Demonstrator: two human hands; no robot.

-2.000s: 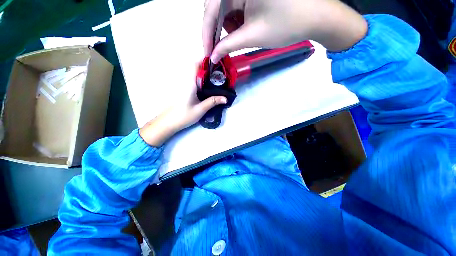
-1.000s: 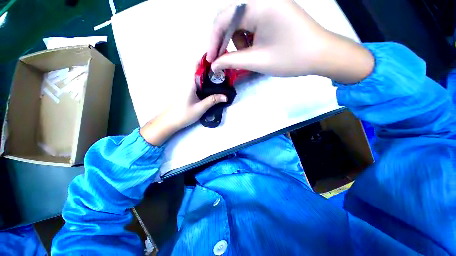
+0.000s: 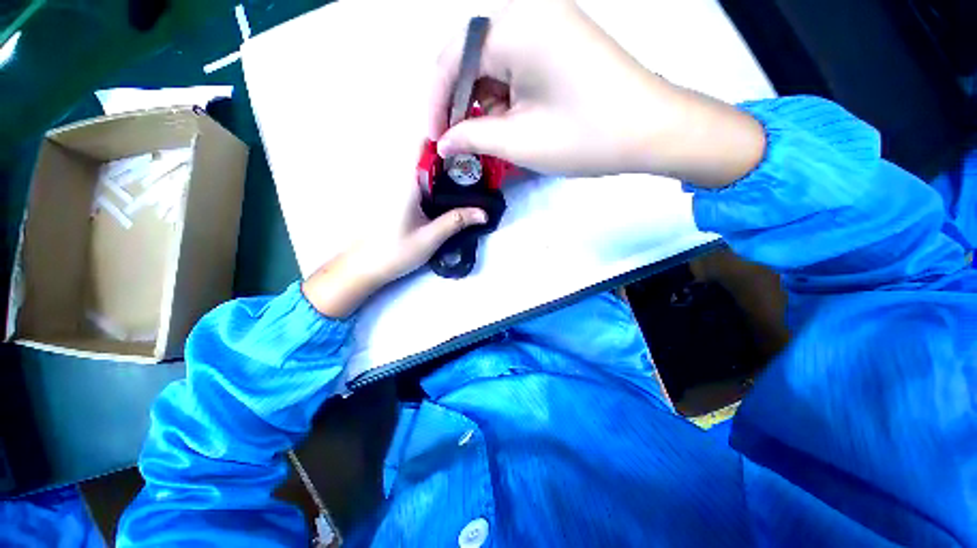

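A red-and-black device [image 3: 464, 201] lies on the white work sheet [image 3: 579, 225], with a round silvery insert [image 3: 464, 169] showing in its open red head and a black looped end toward me. My left hand [image 3: 402, 244] holds the black part of the head, thumb on top. My right hand [image 3: 557, 102] grips the tweezers [image 3: 468, 66] like a pen, with the fingers at the red head. The tweezer tips are hidden by the fingers. The device's long handle is hidden under my right hand and forearm.
An open carton [image 3: 211, 236] with white strips [image 3: 139, 187] in it stands left of the sheet. A lower cardboard box [image 3: 702, 337] holding dark parts is below the bench edge at the right. White tape [image 3: 242, 21] is at the sheet's upper left corner.
My right hand has shifted at the red head and its forearm is lower, now covering the handle that showed two seconds ago. The tweezers are more upright than one second ago. My left hand keeps its hold.
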